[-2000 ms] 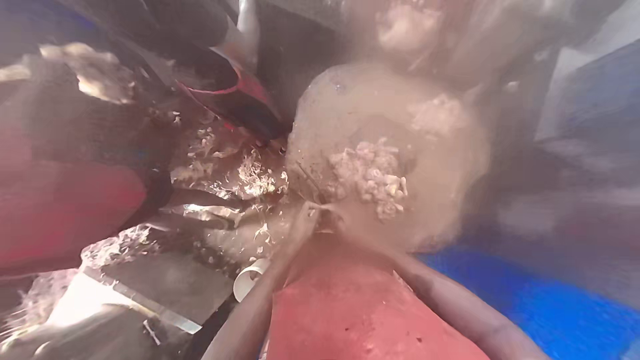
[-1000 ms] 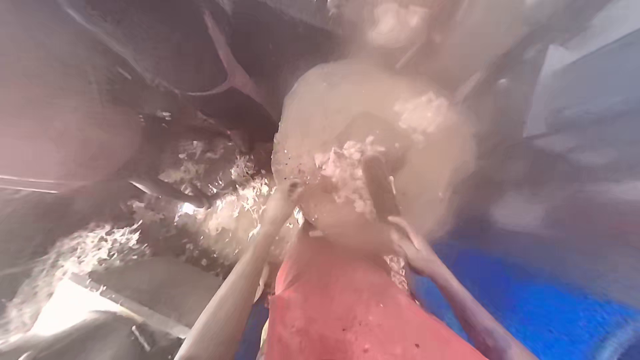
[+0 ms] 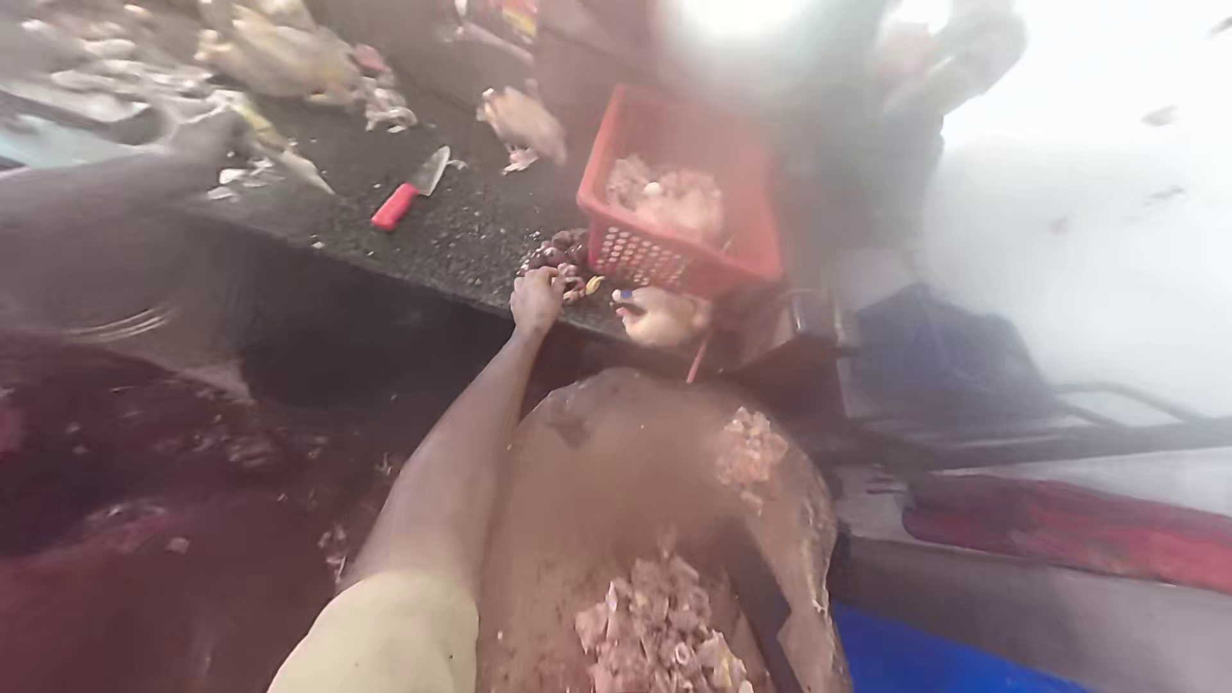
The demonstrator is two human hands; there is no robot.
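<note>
My left hand [image 3: 537, 300] reaches forward to the edge of a dark counter, its fingers at a small heap of dark red offal [image 3: 560, 252]. Whether it grips a piece is not plain. Below it stands a round wooden chopping block [image 3: 616, 452] with chopped meat pieces [image 3: 654, 626] near its lower edge and a smaller meat pile [image 3: 753, 448] at the upper right. A dark blade, likely a cleaver [image 3: 760, 606], lies along the block's right side. My right hand is out of view.
A red plastic basket [image 3: 616, 226] holding meat stands on the counter [image 3: 452, 231], a pale piece of poultry [image 3: 664, 318] beside it. A red-handled knife [image 3: 409, 192] lies to the left, near plucked poultry [image 3: 279, 53]. Another person's arm [image 3: 106, 188] extends in at the left.
The view has swung forward to the counter. My left hand has moved from the near side of the block to the offal. My right hand, on a dark handle or blade before, has left the view.
</note>
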